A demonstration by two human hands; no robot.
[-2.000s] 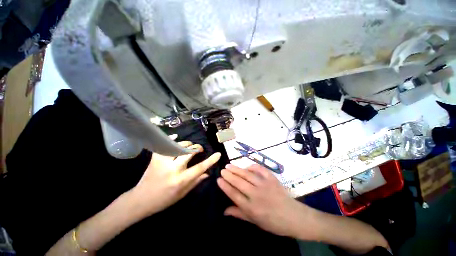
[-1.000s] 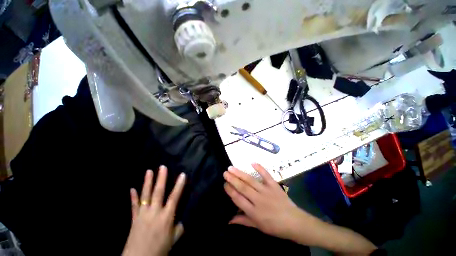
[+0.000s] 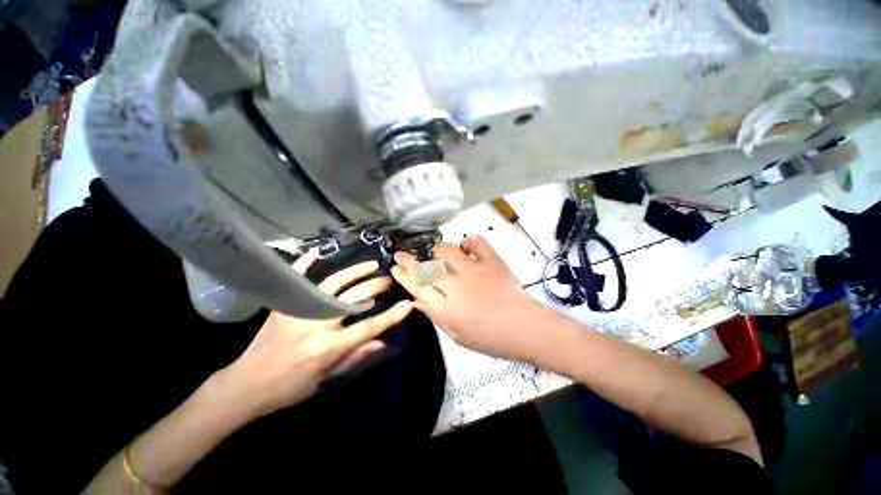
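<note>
The black garment (image 3: 126, 319) covers the left of the table and hangs over the front edge. My left hand (image 3: 314, 338) lies on the cloth with spread fingers, its fingertips just in front of the presser foot area (image 3: 372, 237). My right hand (image 3: 473, 295) lies at the cloth's right edge, its fingertips beside the small tan-yellow block (image 3: 428, 272). The needle itself cannot be made out. The speckled off-white sewing machine (image 3: 319, 97) with its white ridged dial (image 3: 423, 193) stands over the work. The snips do not show.
Black-handled scissors (image 3: 591, 274) lie right of my right hand, with an orange-handled tool (image 3: 504, 209) behind it. Black scraps (image 3: 676, 220) lie farther back. A clear item (image 3: 768, 280) is at the table's right end. A red basket (image 3: 739, 350) sits below, partly hidden by my right forearm.
Both hands have moved forward from the front of the cloth to the presser foot. My right arm now covers the place where the snips lay. The view has shifted, with the machine head lower in it.
</note>
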